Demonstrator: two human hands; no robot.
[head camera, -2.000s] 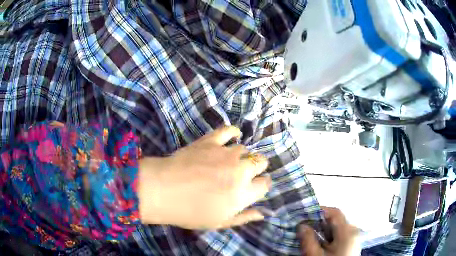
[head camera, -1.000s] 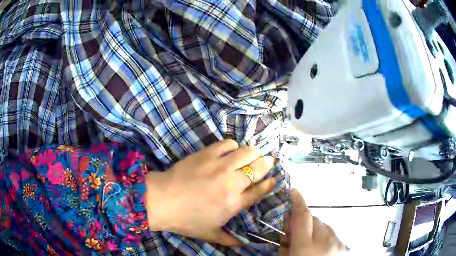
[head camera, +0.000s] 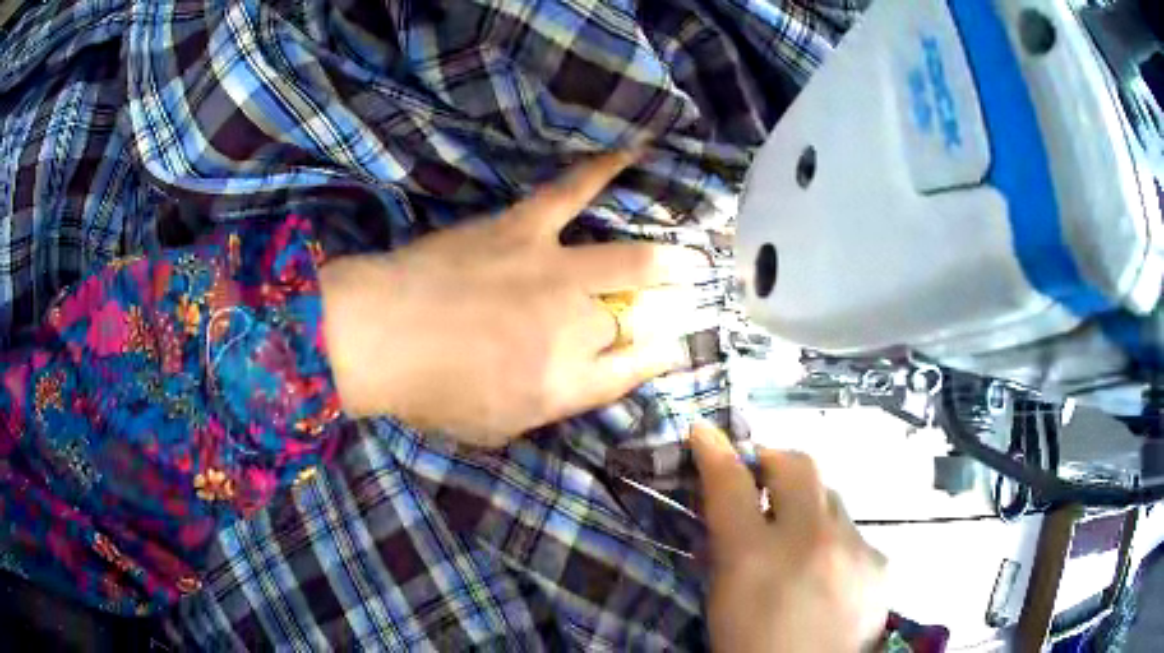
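Plaid shirt cloth (head camera: 485, 549) in dark brown, navy, white and blue is heaped at the left and runs up to the sewing machine (head camera: 881, 204). My left hand (head camera: 511, 319), with a ring, lies flat on the cloth, fingers spread toward the needle area. My right hand (head camera: 779, 536) is at the cloth's right edge below the needle area, its thumb and finger on the edge. It holds a slim silver two-pronged tool (head camera: 657, 500), whose prongs point left over the cloth. The needle and presser foot cannot be made out clearly.
The white head with a blue stripe fills the upper right. A black cable (head camera: 977, 447) curves below it. Black-handled scissors (head camera: 1011, 447) lie behind the cable. A brown-edged framed panel (head camera: 1049, 580) is at the lower right of the white table (head camera: 932, 555).
My left hand has moved up toward the needle area and spread its fingers. My right hand has moved up along the cloth edge, still with the silver tool. The cloth has shifted with them.
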